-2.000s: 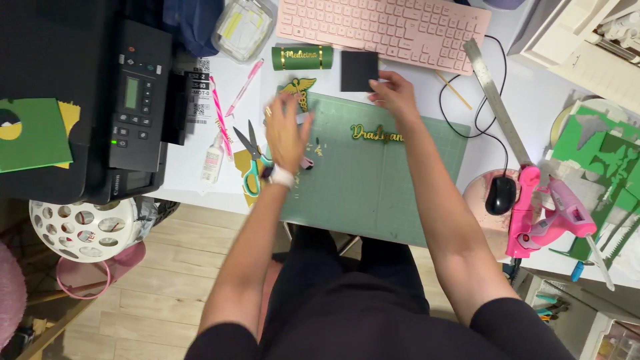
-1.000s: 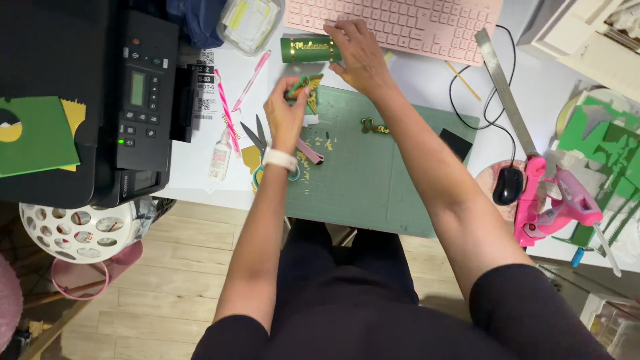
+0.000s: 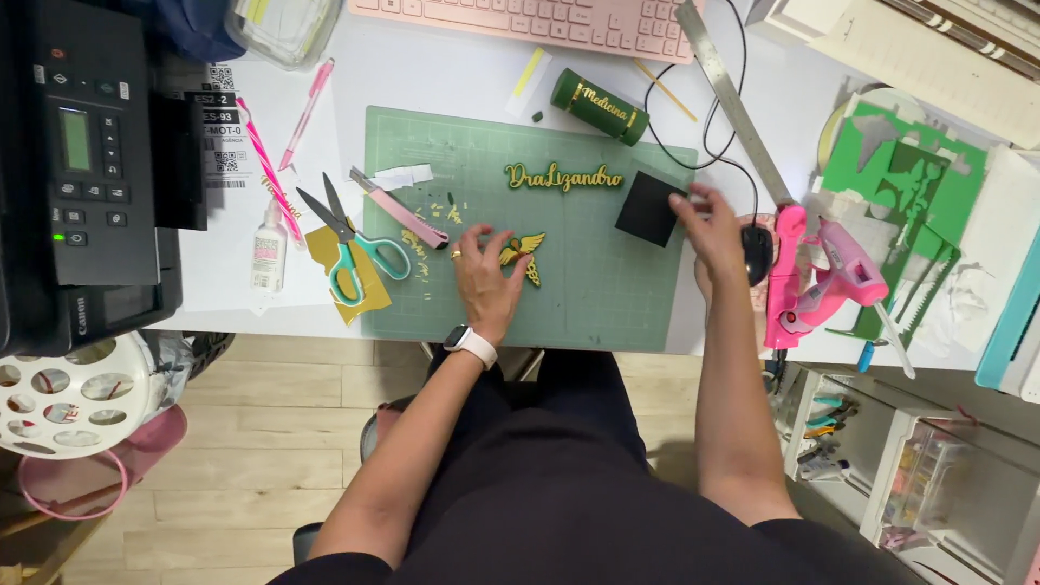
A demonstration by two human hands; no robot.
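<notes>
My left hand [image 3: 487, 280] is over the green cutting mat [image 3: 585, 313], fingers apart, its thumb beside a gold-and-green winged staff emblem [image 3: 524, 253] lying on the mat. My right hand [image 3: 711, 227] is at the mat's right side, a fingertip at the upper right corner of a flat black square [image 3: 648, 210]; whether it grips the square is unclear. Gold-and-green cut-out lettering [image 3: 563, 177] lies between the hands, higher up. Above the mat rests a dark green cylinder [image 3: 600, 107] with gold bands and gold writing, tilted down to the right.
Left of my left hand lie a pink cutter [image 3: 404, 213], yellow scraps, teal-handled scissors [image 3: 345, 236] and gold sheet. A steel ruler [image 3: 735, 101], black mouse [image 3: 756, 253] and pink glue gun [image 3: 841, 276] are at right. A printer [image 3: 97, 162] borders the left.
The emblem, in my left hand a second ago, lies on the mat. My right hand has moved from the cylinder to the black square. The cylinder has shifted right and is tilted.
</notes>
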